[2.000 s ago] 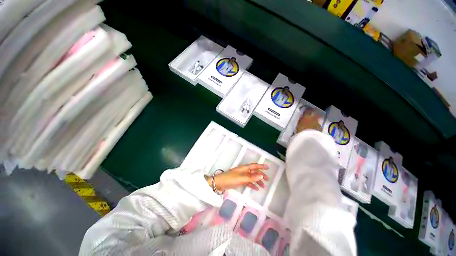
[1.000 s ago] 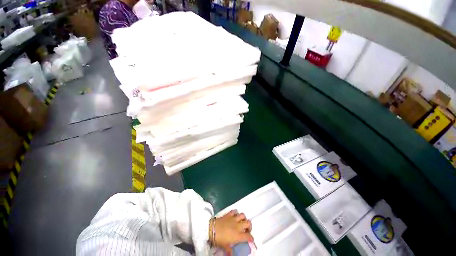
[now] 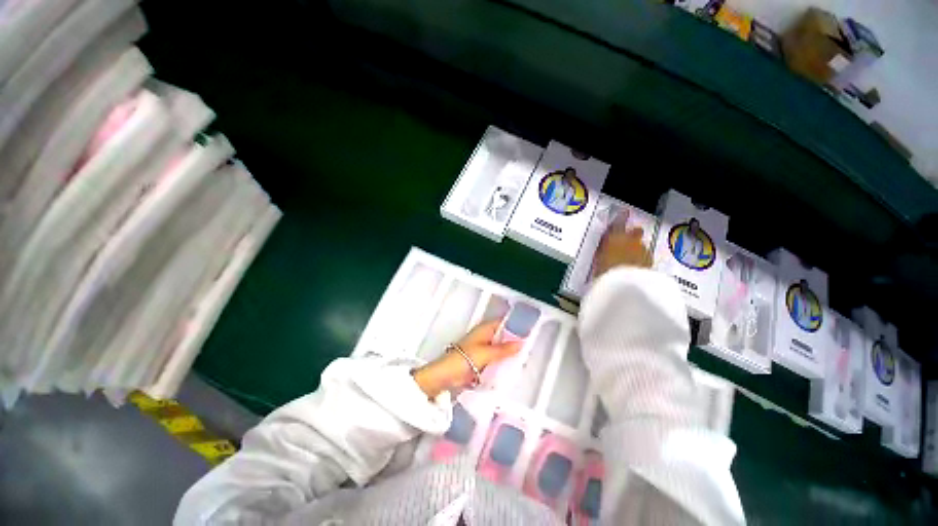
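My left hand (image 3: 466,367) holds a pink device (image 3: 519,323) with a grey screen above the white transport tray (image 3: 395,308). The tray's far row shows long slots; the near row holds several pink devices (image 3: 504,446), partly hidden by my sleeves. My right hand (image 3: 621,249) reaches into an open white retail box (image 3: 582,269) on the far side. Some pink shows beside its fingers, but whether it grips anything cannot be seen. An open box (image 3: 496,185) with a small grey-white accessory stands at the left end of the row.
White boxes with a round blue-and-yellow picture (image 3: 563,193) alternate with open boxes along the green bench (image 3: 298,277). Some open boxes to the right hold pink devices (image 3: 736,298). A tall stack of white trays (image 3: 123,236) stands at the left. A green shelf (image 3: 658,92) runs behind the boxes.
The view has swung back down and right from the tray stack. My left hand has lifted a pink device over the tray. My right hand, out of view one second ago, is in an open box.
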